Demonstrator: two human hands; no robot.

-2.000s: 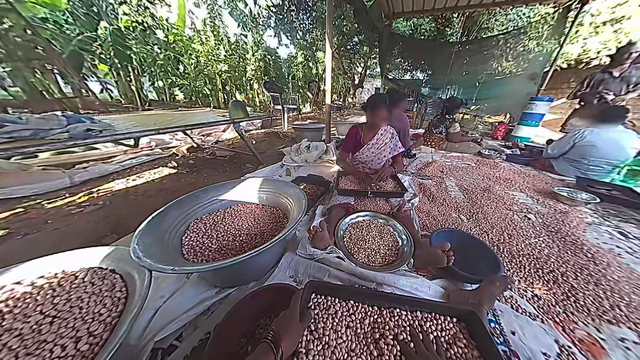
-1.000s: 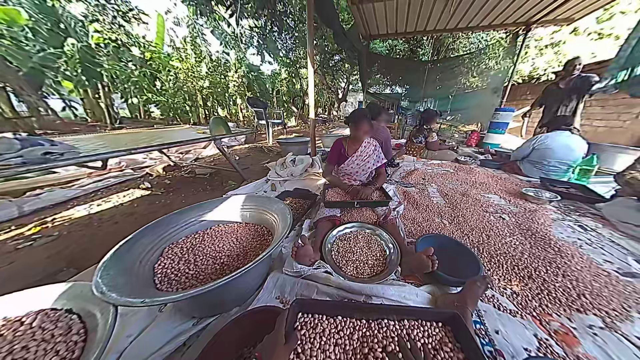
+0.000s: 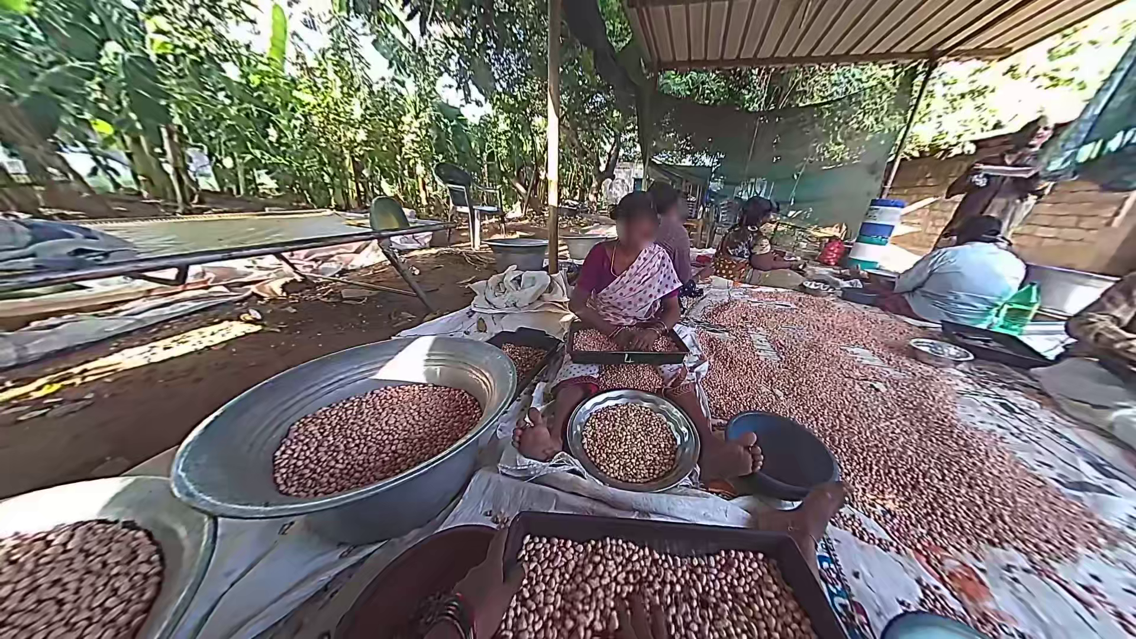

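Note:
A dark rectangular tray of brown-and-cream nuts or seeds lies at the bottom centre. My left hand, with bangles at the wrist, is at the tray's left edge, over a dark red-brown basin; whether its fingers grip the rim is unclear. My right hand lies low among the nuts in the tray, mostly cut off by the frame's bottom edge and blurred; its fingers look spread, but what is under them is hidden. Just beyond the tray stands a round steel plate of paler nuts.
Large metal basins of nuts stand left. A person sits opposite with a tray. A dark blue basin sits right, near nuts spread over a sheet. Other people sit farther back; one stands far right.
The view has shifted a little. The standing person at the far right has changed posture and place. My hands remain at the tray, with no plain change in what they hold.

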